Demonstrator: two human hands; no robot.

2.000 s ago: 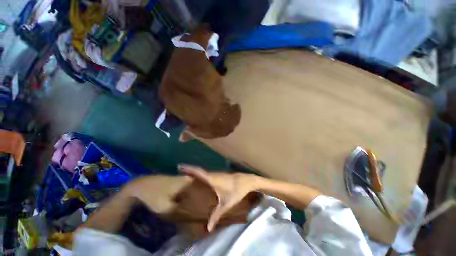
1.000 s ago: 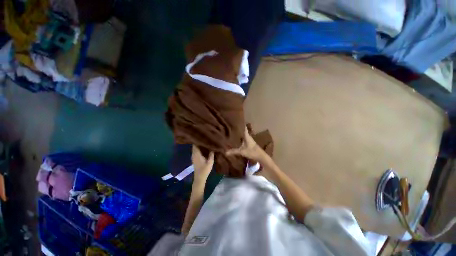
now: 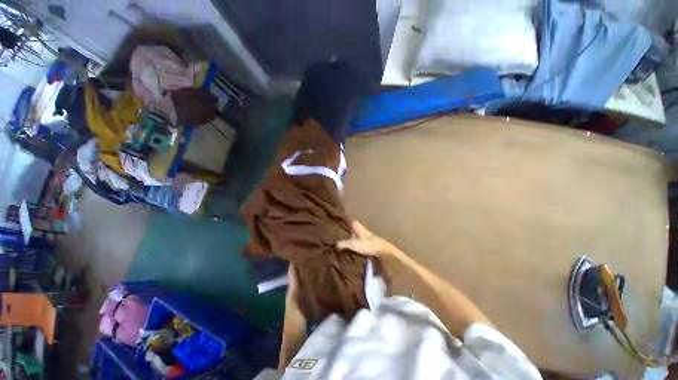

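A heap of brown garment pieces [image 3: 301,211] lies at the left end of the tan-covered table, close against my body. A white fabric strip [image 3: 316,171] lies across its far part, and other white strip ends show at its near side. My right hand [image 3: 360,241] grips the bundle's right side, thumb on top. My left hand [image 3: 294,293] is at the bundle's left side, its fingers mostly hidden by the cloth. The steam iron [image 3: 598,293] rests on the table at the right, not held.
The tan table [image 3: 505,215] stretches to the right. A long blue object [image 3: 431,96] lies along its far edge, with white and light blue cloth behind. Blue crates [image 3: 201,349] stand on the green floor at lower left. Cloth heaps [image 3: 111,126] stand at upper left.
Both hands were away from the brown cloth two seconds ago, then came onto it. The brown bundle now reaches closer to my body. The view has shifted.
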